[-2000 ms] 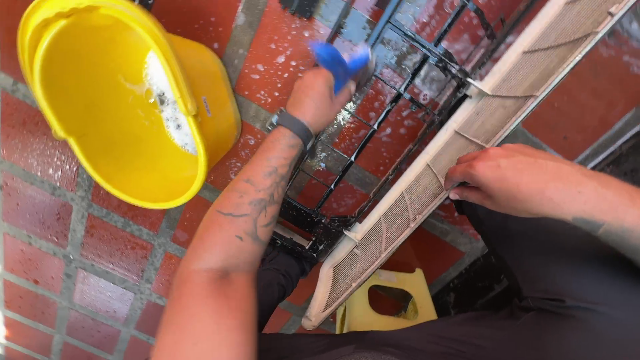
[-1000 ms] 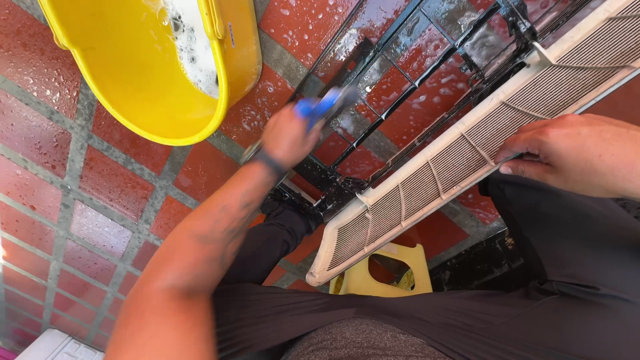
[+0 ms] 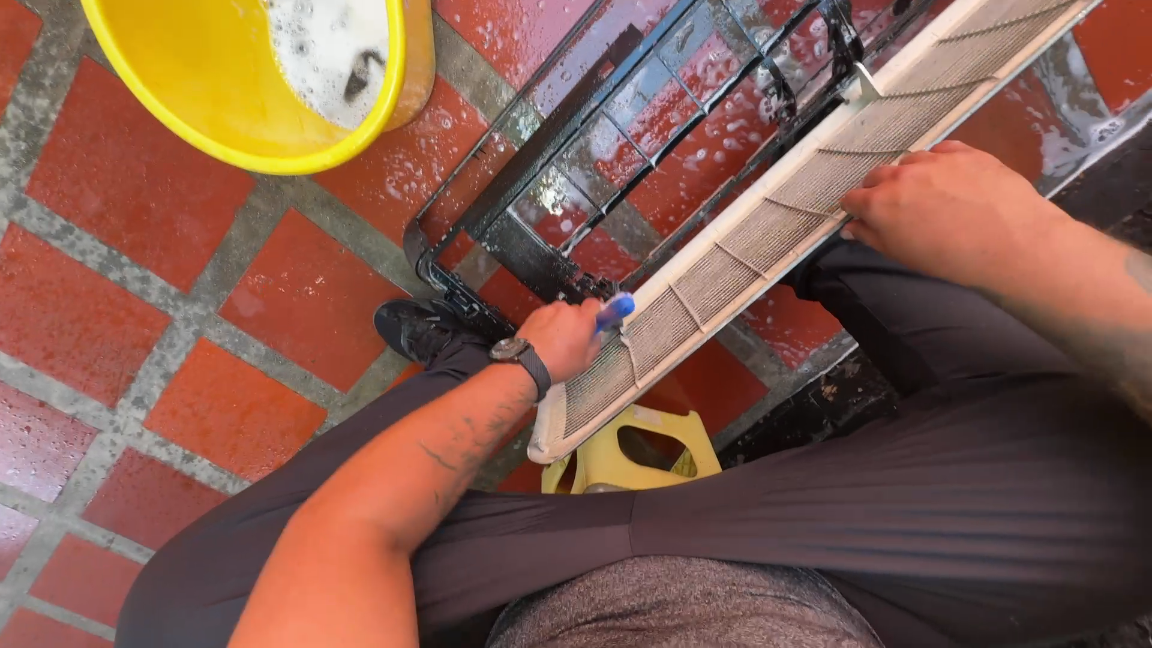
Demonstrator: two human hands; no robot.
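A long beige mesh filter panel in a plastic frame [image 3: 720, 261] lies diagonally over my lap side, its near end above a yellow stool. My left hand [image 3: 562, 340] grips a blue-handled brush [image 3: 616, 311] at the panel's near end; the bristles are mostly hidden. The fingers of my right hand [image 3: 945, 207] pinch the panel's lower edge farther up. Beside the panel, a wet black frame with a wire grid [image 3: 621, 135] rests on the floor with suds on and around it.
At the upper left stands a yellow bucket [image 3: 243, 162] with foamy water and a dark thing in it. Under the panel is a yellow plastic stool [image 3: 643, 450]. Wet red tiles [image 3: 144, 171] cover the floor. My black shoe [image 3: 414, 328] is beside the black frame.
My left hand, with the blue brush, has moved from over the black wire frame to the near end of the beige panel. My right hand stays at the panel's edge.
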